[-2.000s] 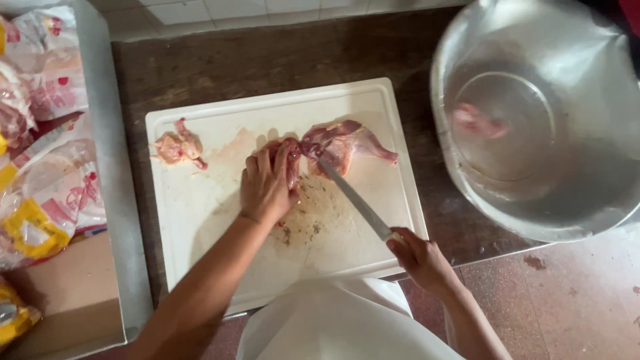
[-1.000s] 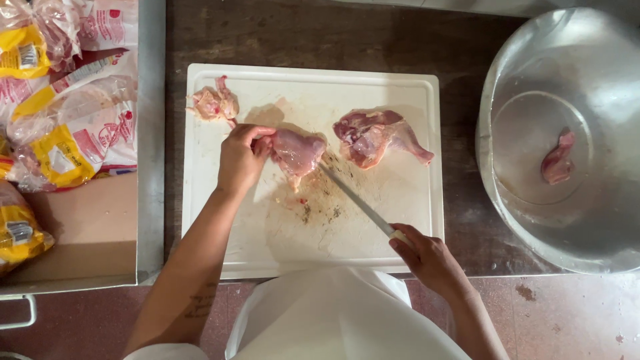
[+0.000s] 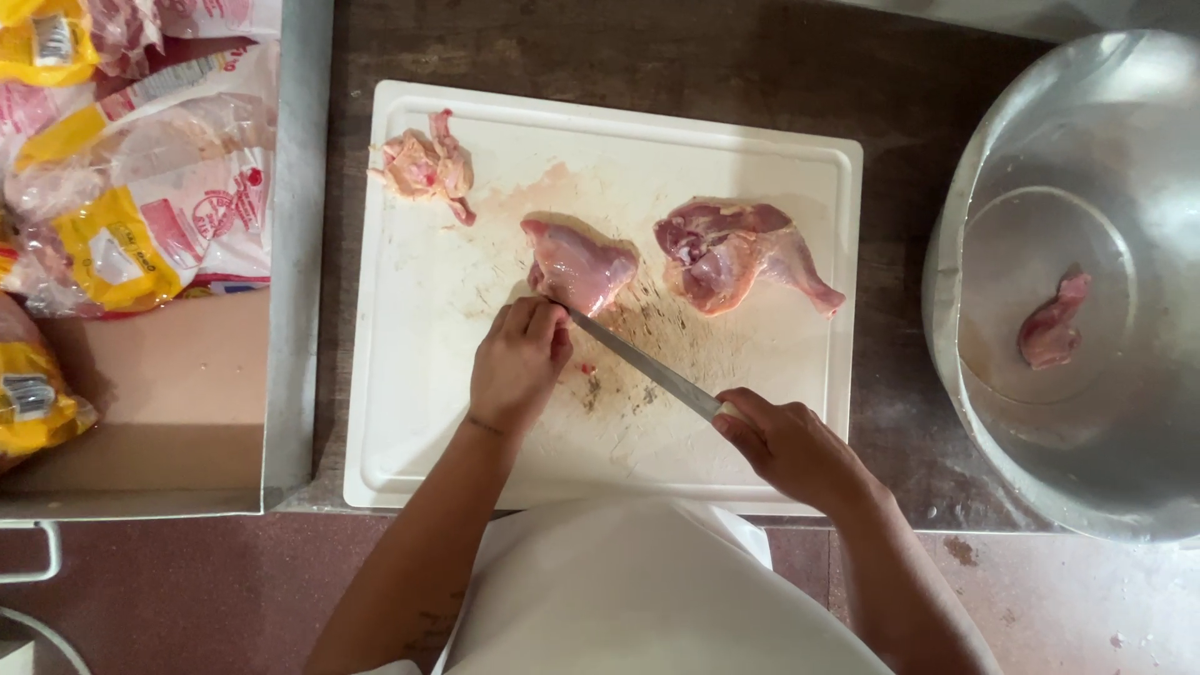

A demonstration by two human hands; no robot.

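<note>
On a white plastic cutting board (image 3: 422,375), a raw chicken piece (image 3: 581,267) lies near the middle. My left hand (image 3: 520,361) has its fingertips pinched at the lower left edge of that piece; what they grip is hidden. The knife (image 3: 647,364) is held by its handle in my right hand (image 3: 797,450), its blade slanting up and left so that the tip meets the piece beside my left fingers. A raw chicken leg quarter (image 3: 741,253) rests to the right. Scraps of chicken skin and trimmings (image 3: 427,169) sit at the board's upper left corner.
A large metal bowl (image 3: 947,309) stands at the right with a small piece of raw chicken (image 3: 1055,323) inside. At the left, a metal-walled bin (image 3: 295,281) holds several plastic packages of poultry (image 3: 206,178). The board lies on a dark wooden table (image 3: 600,42).
One second ago my left hand held the upper left side of the middle chicken piece; now its fingers are at the lower left edge. The knife tip has moved from the piece's right side to its lower left.
</note>
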